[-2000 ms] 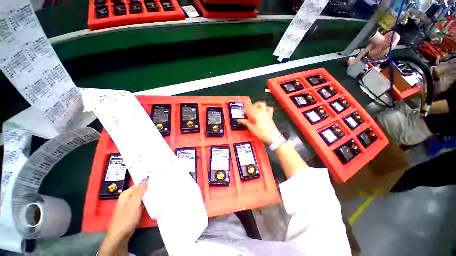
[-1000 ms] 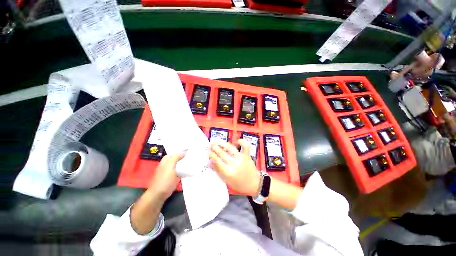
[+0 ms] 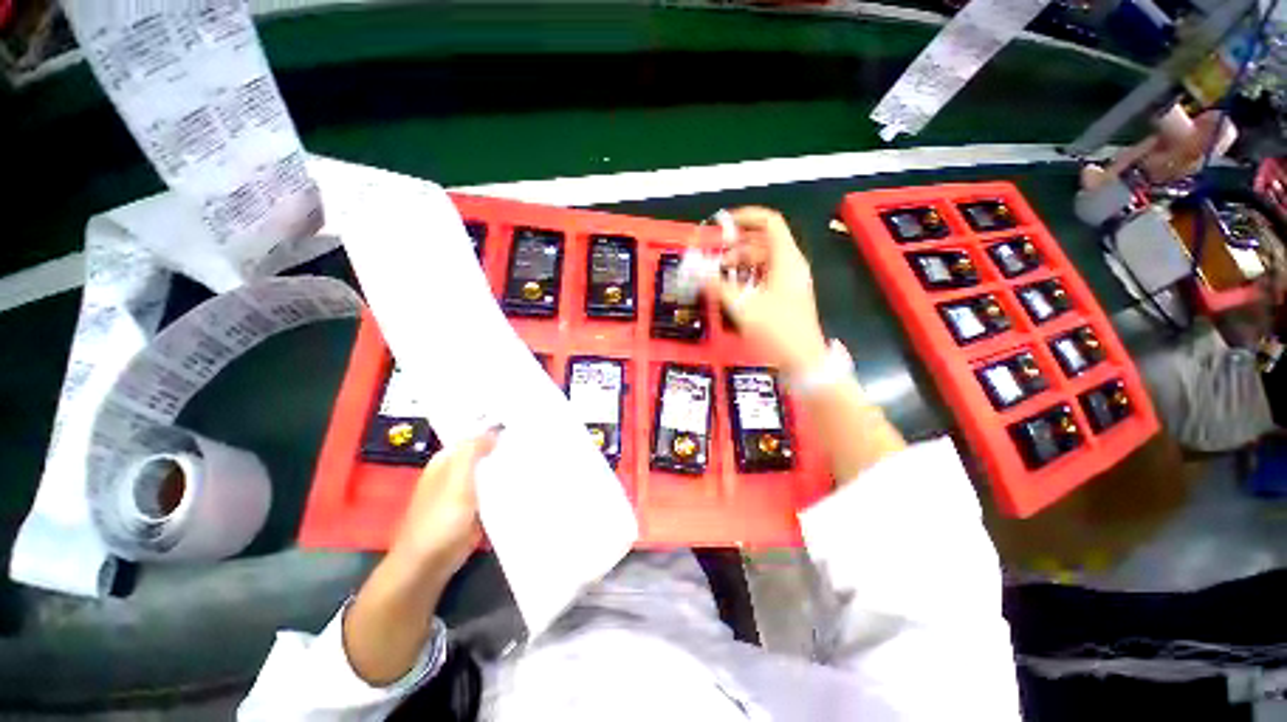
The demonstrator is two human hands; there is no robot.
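A red tray (image 3: pixel 635 525) lies in front of me, with flat black units in two rows of pockets. My left hand (image 3: pixel 449 501) grips a long white label strip (image 3: pixel 424 303), which hangs over the tray's left part and hides some units. My right hand (image 3: pixel 762 282) is over the top right pockets, blurred. It holds a small white label (image 3: pixel 695 271) at its fingertips, over the top of a black unit (image 3: pixel 680 313). Lower-row units, such as the one (image 3: pixel 685 409) near the tray's middle right, bear white labels and a gold round mark.
A second red tray (image 3: pixel 1019 482) with black units lies at right. A label roll (image 3: pixel 212 494) stands at left beside looping strips. The green conveyor (image 3: pixel 607 106) with its pale rail runs behind. Another strip (image 3: pixel 960 64) hangs at top right. Another person's hand (image 3: pixel 1186 141) is at far right.
My right hand has left the label strip and moved up and right to the top row with a small label. My left hand stays on the strip. The view has shifted slightly.
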